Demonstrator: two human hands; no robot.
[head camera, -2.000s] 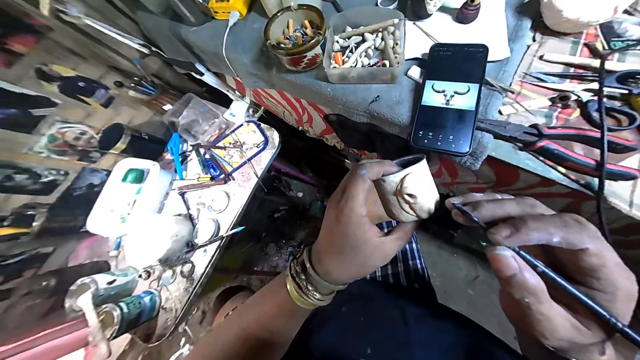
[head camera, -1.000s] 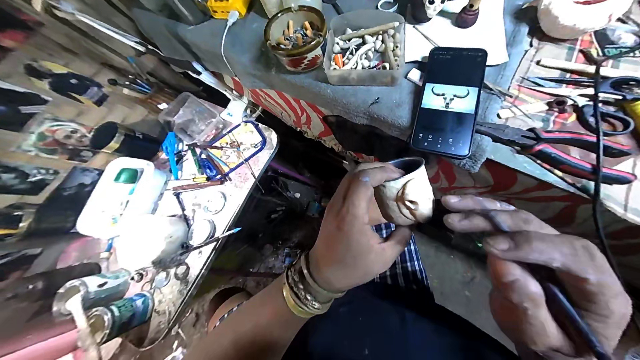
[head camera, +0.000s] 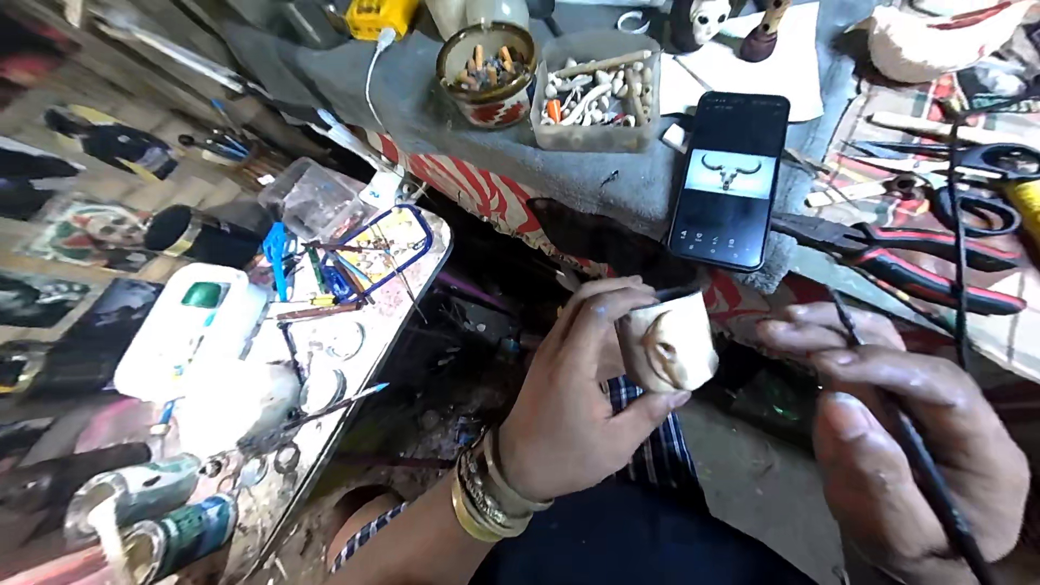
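Note:
In my left hand (head camera: 577, 390) is a small cream-coloured hollow cup-like piece (head camera: 691, 337) with a raised, sculpted relief on its side; its dark opening faces up. Fingers wrap its far left side and the thumb lies under it. To the right, my right hand (head camera: 910, 431) grips a thin dark-handled tool (head camera: 926, 463), its slim end pointing up past the fingers, apart from the piece. What kind of tool it is, I cannot tell. Beyond the hands a smartphone (head camera: 727, 219) lies on the grey cloth, showing a picture of a horned skull.
Behind are an ashtray bowl (head camera: 487, 110) with cigarette butts and a plastic tub (head camera: 597, 140) of small pale pieces. Red-and-black-handled pliers (head camera: 934, 280) and scissors (head camera: 983, 207) lie at right, crossed by a black cable (head camera: 959, 244). A cluttered paint-stained side table (head camera: 382, 309) with brushes stands left.
My right hand has shifted its fingers around the tool, which now stands at a steeper angle than two seconds ago. My left hand keeps hold of the cream piece, which has turned slightly.

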